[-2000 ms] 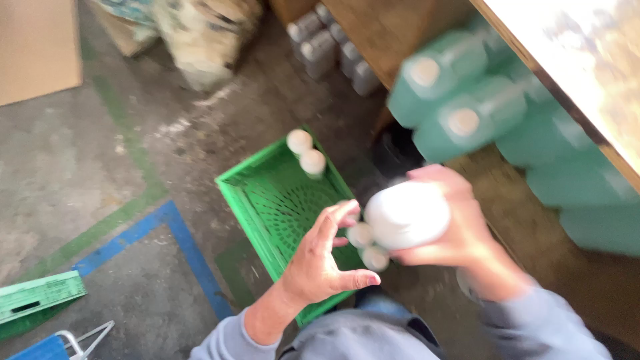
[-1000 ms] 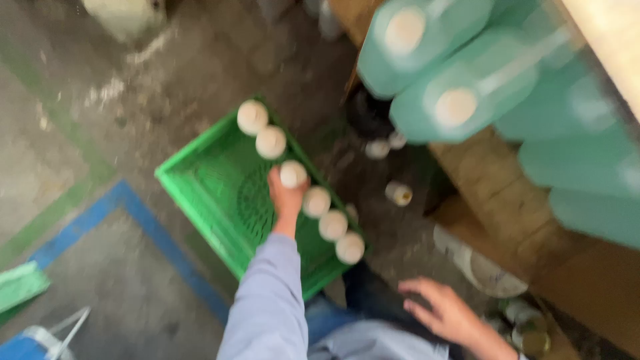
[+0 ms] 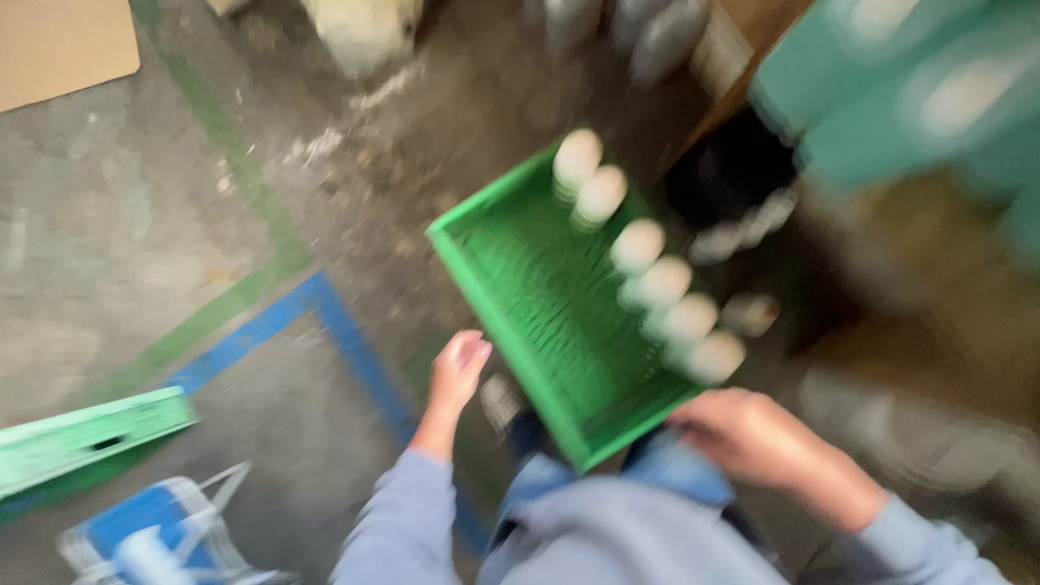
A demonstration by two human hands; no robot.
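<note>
A green plastic crate (image 3: 508,333) sits before me, tilted in the view. White-capped containers (image 3: 638,246) stand in a row along its right side, with a wider space between the second and third. My left hand (image 3: 461,366) is beside the crate's left wall, fingers partly curled and nothing seen in it; contact with the wall is unclear. My right hand (image 3: 731,431) is at the near right corner of the crate, its fingers at the rim and partly hidden. Blur hides whether they grip it.
Large teal jugs (image 3: 861,106) stand at the upper right, by a black container (image 3: 731,166). Grey bottles (image 3: 670,36) are at the top. A small container (image 3: 751,315) lies right of the crate. Another green crate (image 3: 97,439) and a blue folding stool (image 3: 150,528) are lower left.
The white container my right hand held two seconds ago is no longer in it. My left hand has left the row of white-capped containers and is now outside the crate's left wall.
</note>
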